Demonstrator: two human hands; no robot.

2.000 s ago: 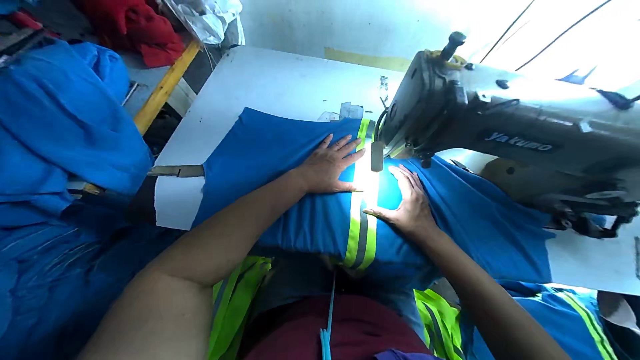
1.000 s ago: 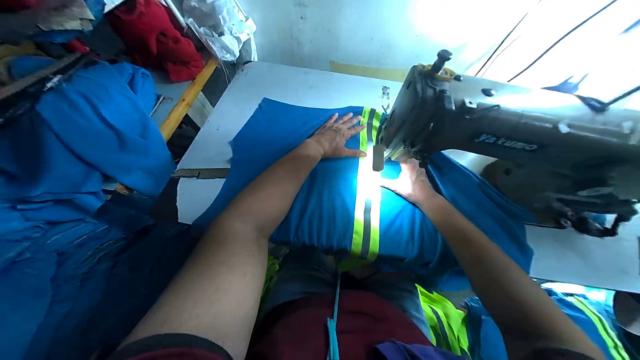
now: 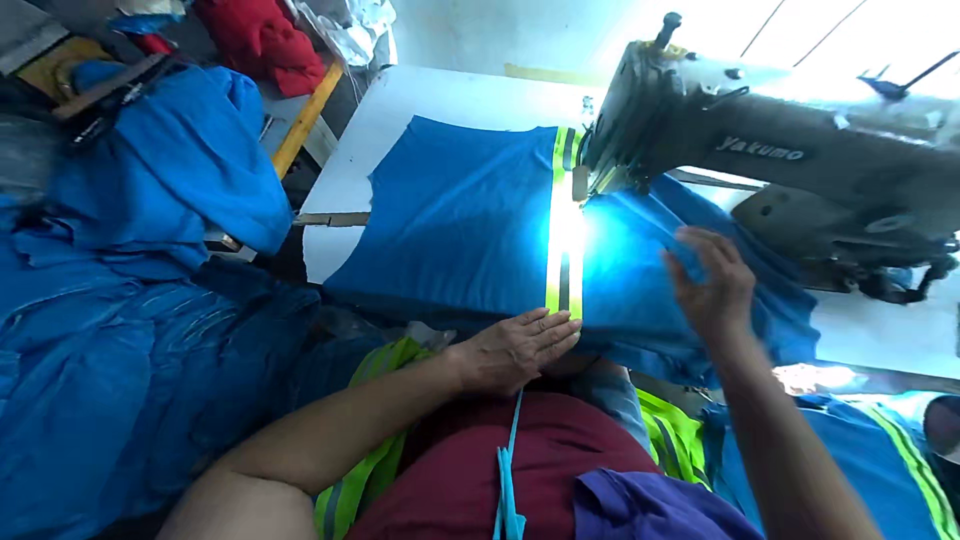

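A blue fabric panel (image 3: pixel 465 217) lies across the white sewing table, its yellow-green and grey reflective tape (image 3: pixel 556 277) running front to back under the head of a Yakumo sewing machine (image 3: pixel 720 127). The machine's lamp washes out the middle of the tape. My left hand (image 3: pixel 517 349) rests flat at the table's front edge, fingertips on the near end of the tape. Right of the tape, my right hand (image 3: pixel 709 281) is raised over the blue fabric, slightly blurred, fingers apart and nothing seen in it. The needle area is mostly hidden by the machine head.
Blue fabric (image 3: pixel 180 165) is heaped at the left, with red cloth (image 3: pixel 262 41) behind it and a wooden bar (image 3: pixel 307 120) beside the table (image 3: pixel 420 90). Yellow-green tape (image 3: pixel 667 431) hangs near my lap. More taped blue fabric (image 3: pixel 832 450) lies at the lower right.
My left hand has moved from the fabric beside the machine head to the near end of the tape. My right hand has come away from the needle area, to the right.
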